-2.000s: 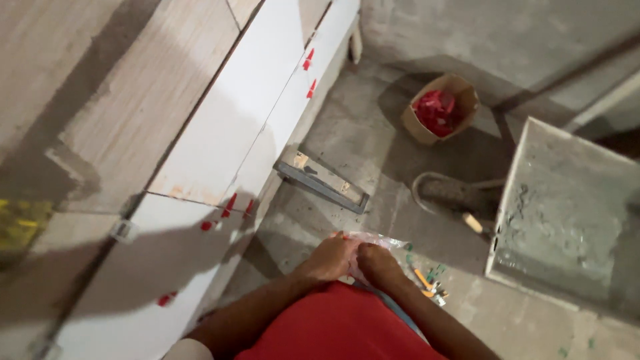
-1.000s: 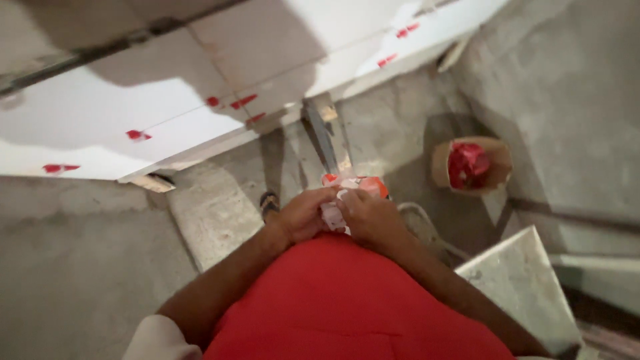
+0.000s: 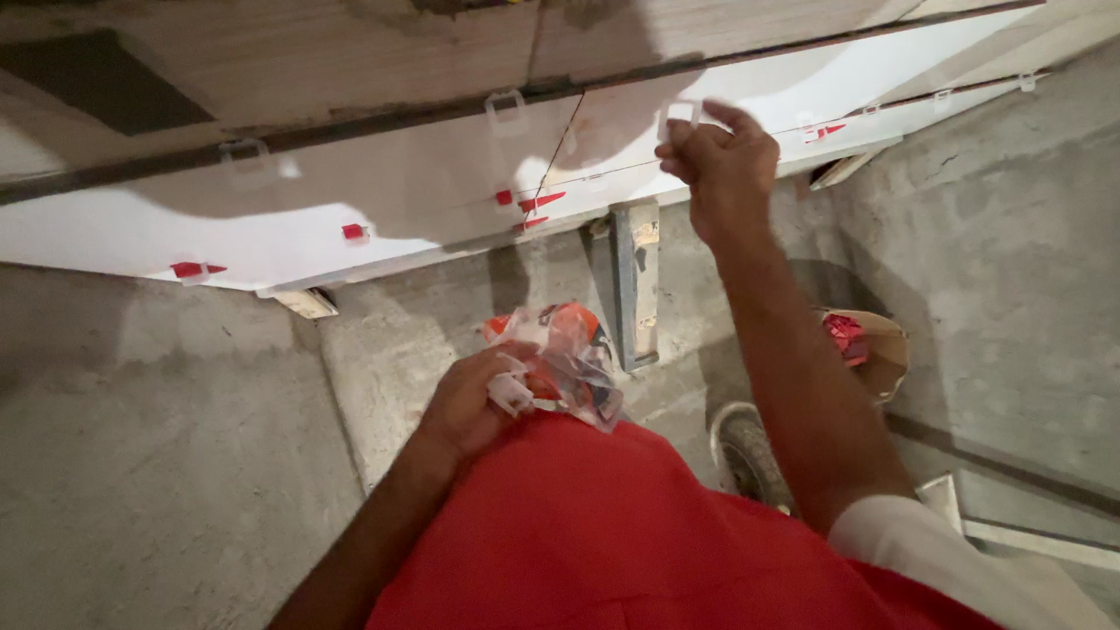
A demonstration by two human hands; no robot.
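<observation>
Between the thumb and fingers of my right hand [image 3: 726, 166] is a white plastic tile leveling clip [image 3: 682, 114], raised in front of the white wall tiles [image 3: 420, 192]. My left hand [image 3: 472, 394], low at my waist, grips a clear and orange plastic bag [image 3: 569, 350] and several white clips [image 3: 509, 389]. Other clips, such as one clear clip [image 3: 506, 114], stand along the upper edge of the tiles. Red plastic wedges [image 3: 541, 202] sit in clips at the tile joints.
A metal-edged wooden prop [image 3: 637, 284] stands under the tiles, with wood blocks [image 3: 306, 303] farther along. At the right are a cardboard box [image 3: 888, 350] of red wedges, a round bucket [image 3: 748, 455] and a grey concrete wall [image 3: 1006, 219].
My right hand has left the bag and risen to the tiles with a clip. My left hand stays at the bag. The view has turned toward the tiles.
</observation>
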